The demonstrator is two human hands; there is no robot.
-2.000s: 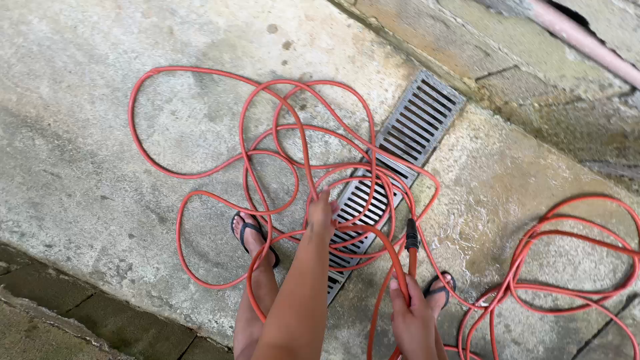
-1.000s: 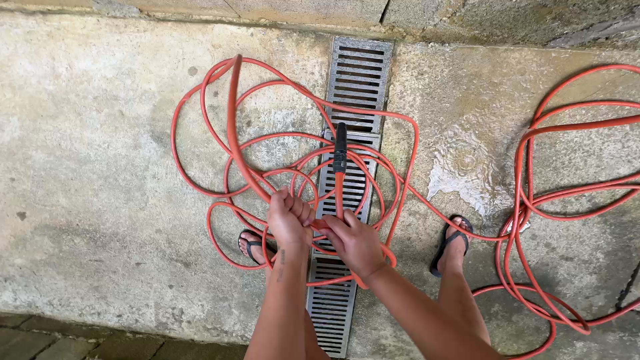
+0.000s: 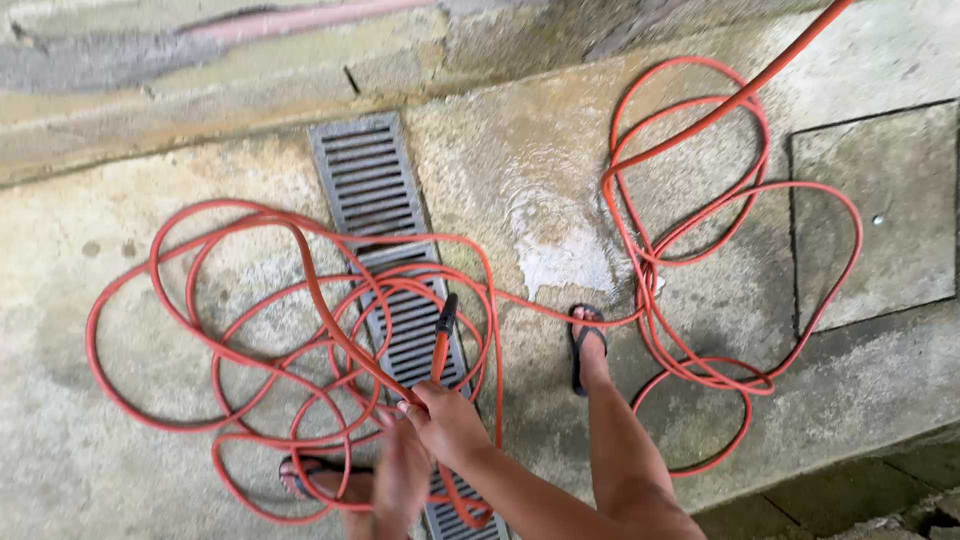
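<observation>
My right hand [image 3: 450,421] is closed around an orange garden hose [image 3: 330,315], just below the black hose nozzle [image 3: 447,315], which points up and away from me. One strand runs from this hand up to the left. Close beside it, lower left, my left hand [image 3: 401,457] is blurred; whether it holds any hose does not show. Loose, overlapping loops of the hose lie over the metal drain grate and the concrete to its left. A second tangle of orange hose [image 3: 652,300] lies at the right, with one strand rising to the top edge.
A metal drain grate [image 3: 371,176] runs between my feet in black flip-flops [image 3: 577,349]. Wet concrete with a shallow puddle [image 3: 559,240] lies ahead of my right foot. A block wall [image 3: 390,75] borders the far side, and a square floor cover [image 3: 877,217] sits at the right.
Two seconds ago my hands were apart; one second ago they met on the hose near the nozzle. My left hand has since come down toward me. The view has swung toward the right.
</observation>
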